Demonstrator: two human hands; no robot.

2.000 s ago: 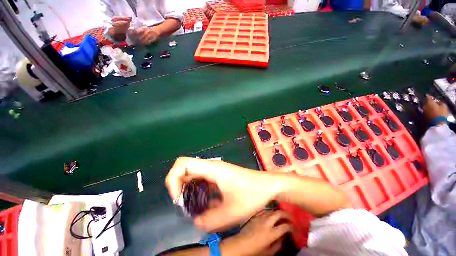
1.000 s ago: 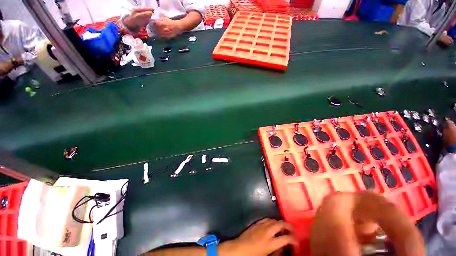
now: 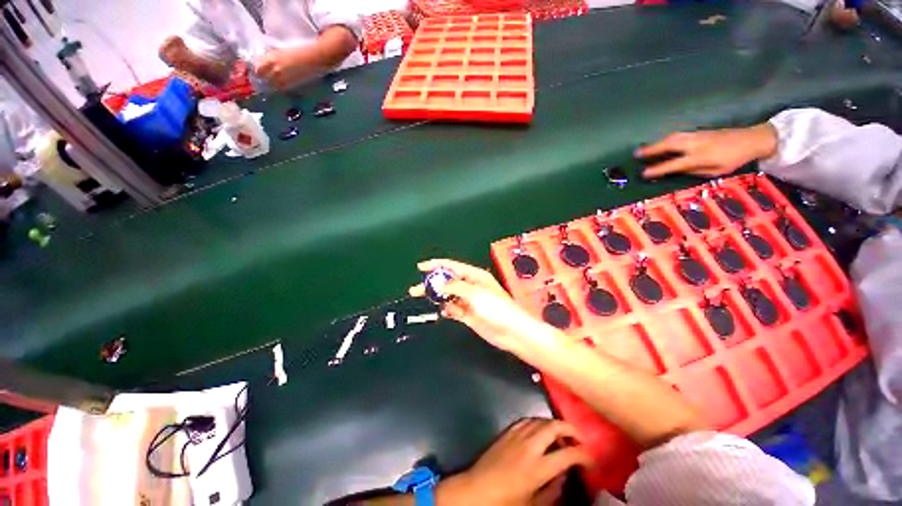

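Observation:
My right hand (image 3: 473, 304) holds a small round module (image 3: 438, 286) with a silvery-blue face between thumb and fingers, above the green surface left of the red tray (image 3: 633, 341). My right forearm crosses the tray's near left part. The tray's back rows hold black discs with short tails; several front pockets are empty. My left hand (image 3: 524, 460), with a blue wrist strap (image 3: 420, 482), lies at the tray's near left corner. Its fingers are curled, and whether they grip anything is hidden.
White strips (image 3: 350, 337) lie left of my right hand. A white box (image 3: 213, 450) with black cable sits lower left. A dark module (image 3: 616, 177) lies behind the tray, beside another person's hand (image 3: 707, 153). A second red tray (image 3: 460, 69) lies across the belt (image 3: 297, 222).
My right hand has moved from over the tray's front to the left and back, and a round module now shows in it. Another person's arm has reached in from the right. My left hand stays near the corner.

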